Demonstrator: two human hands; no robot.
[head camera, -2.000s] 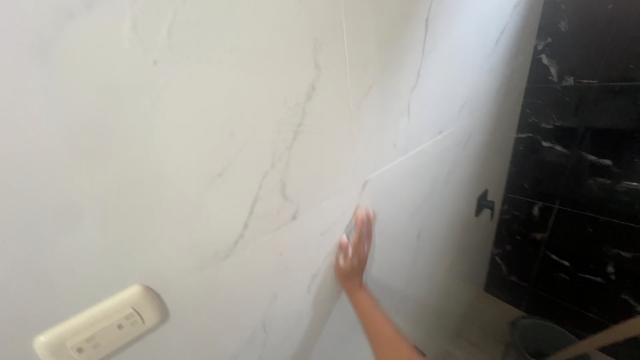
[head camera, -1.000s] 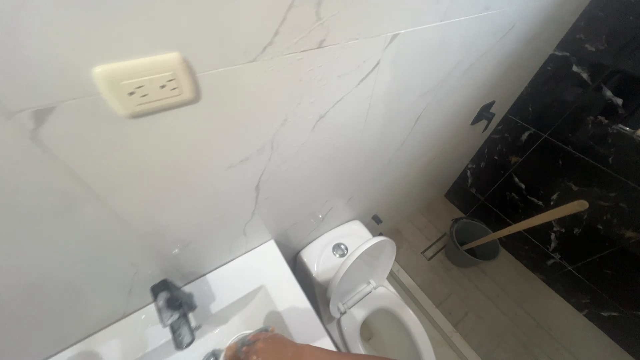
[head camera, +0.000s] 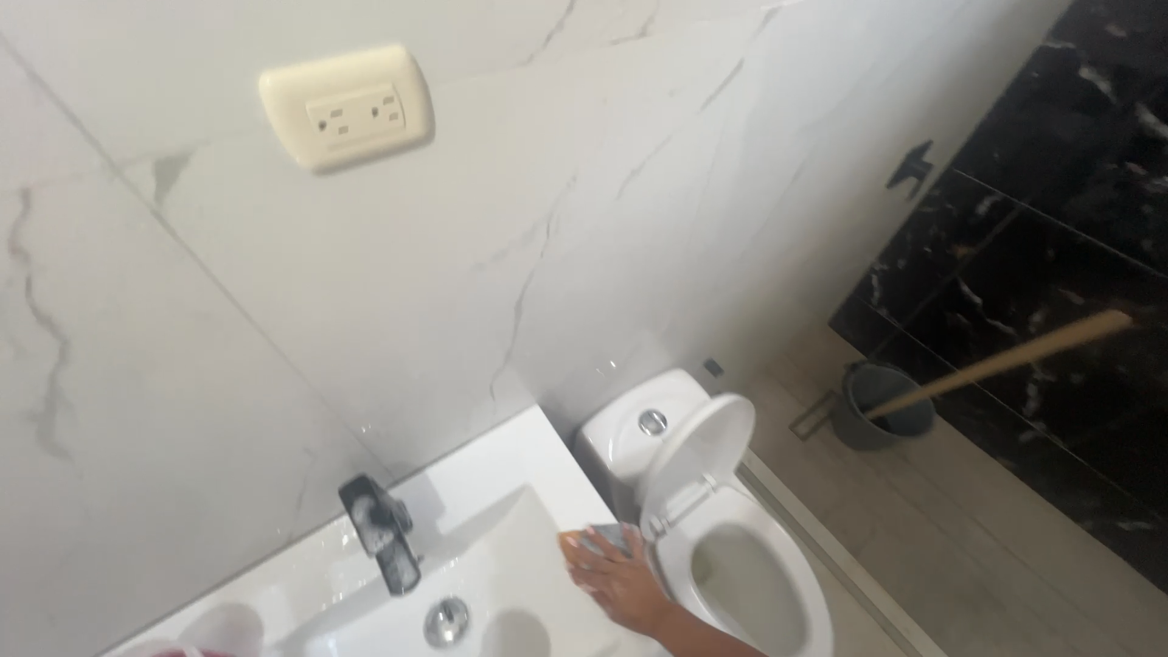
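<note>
My right hand (head camera: 616, 577) presses a grey and orange sponge or cloth (head camera: 619, 537) against the right rim of the white washbasin (head camera: 557, 479), beside the toilet. Soap suds cover part of the black faucet (head camera: 381, 532), which stands at the basin's back edge, left of the hand. A round metal drain (head camera: 446, 623) lies in the basin below the faucet. My left hand is outside the view.
The white toilet (head camera: 762, 584) has its lid raised. Beyond it, a grey bucket (head camera: 862, 429) with a wooden handle (head camera: 1013, 360) leaning out stands on the floor. A cream outlet (head camera: 351, 109) and a black fixture (head camera: 911, 170) are on the marbled wall.
My right hand has gone from the wall tiles down to the basin, and then to its right rim. The view has tilted down strongly since the earliest frame.
</note>
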